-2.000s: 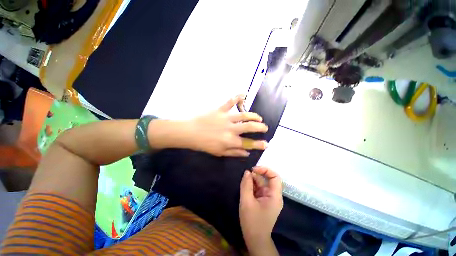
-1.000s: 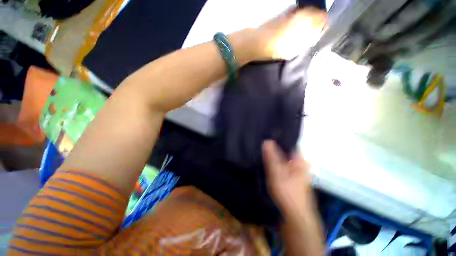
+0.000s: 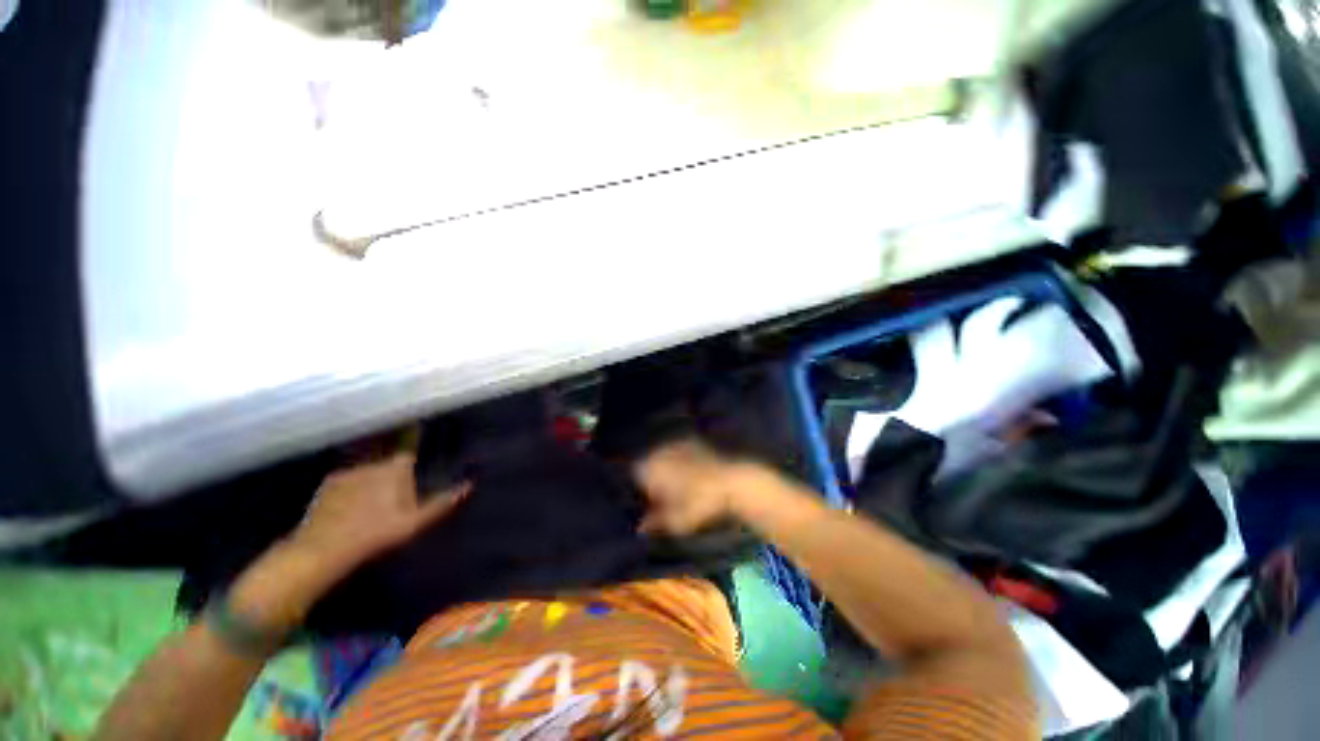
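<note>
Dark cloth [image 3: 529, 507] lies over the lap, below the front edge of the white machine table. My left hand [image 3: 362, 518] is at the cloth's left part, thumb pointing right, a bracelet at the wrist; it holds the cloth. My right hand [image 3: 688, 488] is at the cloth's right part with curled fingers, gripping it. Both hands are blurred. The needle area is not clearly in view.
The white table [image 3: 478, 319] spans the view above the hands. A blue-framed container [image 3: 814, 420] at right holds black and white cloth [image 3: 1013, 492]. More dark cloth [image 3: 1144, 123] is at upper right. A green printed sheet [image 3: 87, 637] is at lower left. Another person's clothing [image 3: 1274, 391] shows at far right.
The view has swung to the right. Both hands have left the sewing area and are now below the table edge over the lap with the dark cloth.
</note>
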